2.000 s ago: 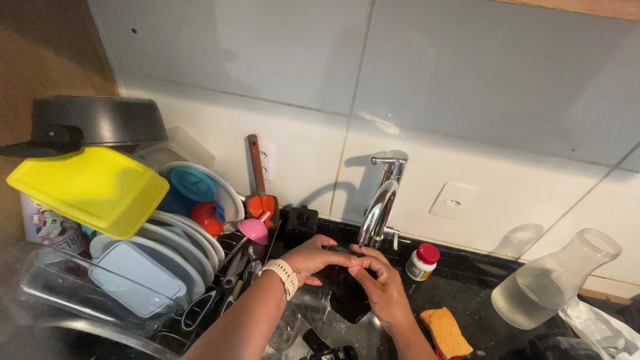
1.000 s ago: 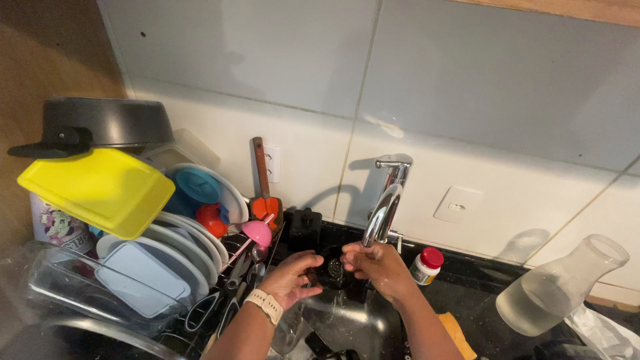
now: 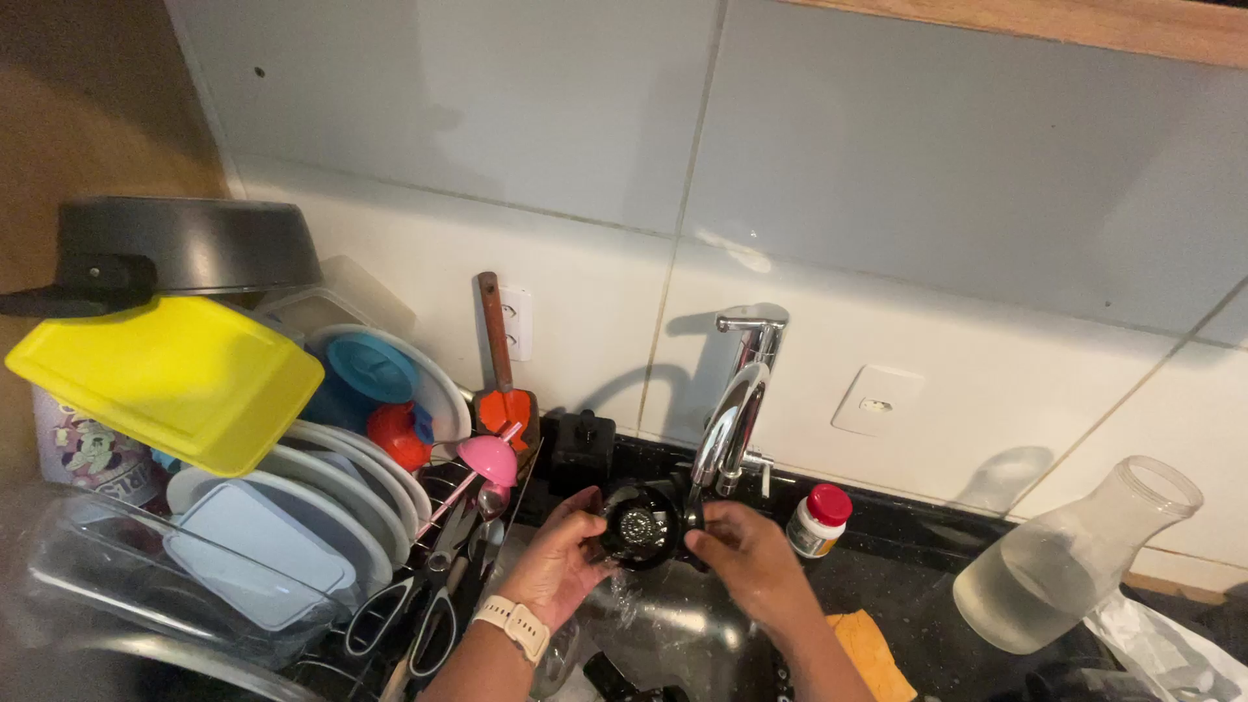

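Note:
A round black plastic part (image 3: 641, 525) with a ridged, wet centre is held below the chrome faucet (image 3: 731, 419), over the metal sink (image 3: 682, 624). My left hand (image 3: 561, 561), with a pale watch band at the wrist, grips its left rim. On the other side, my right hand (image 3: 746, 556) pinches a narrow black piece at the part's right edge; whether the two are joined cannot be told. Water falls beneath the part into the sink, where another black object (image 3: 624, 682) and a clear item (image 3: 556, 658) lie partly hidden by my forearms.
Plates (image 3: 331, 497), scissors (image 3: 429, 614), a yellow plastic lid (image 3: 175, 380) and a dark pot (image 3: 185, 244) fill the dish rack at left. To the right stand a red-capped bottle (image 3: 819, 520) and a glass carafe (image 3: 1063, 565), with an orange cloth (image 3: 868, 653) near my right forearm.
My hands were close together on a dark item, then apart with small black pieces. Now the round black part shows between them beneath the faucet.

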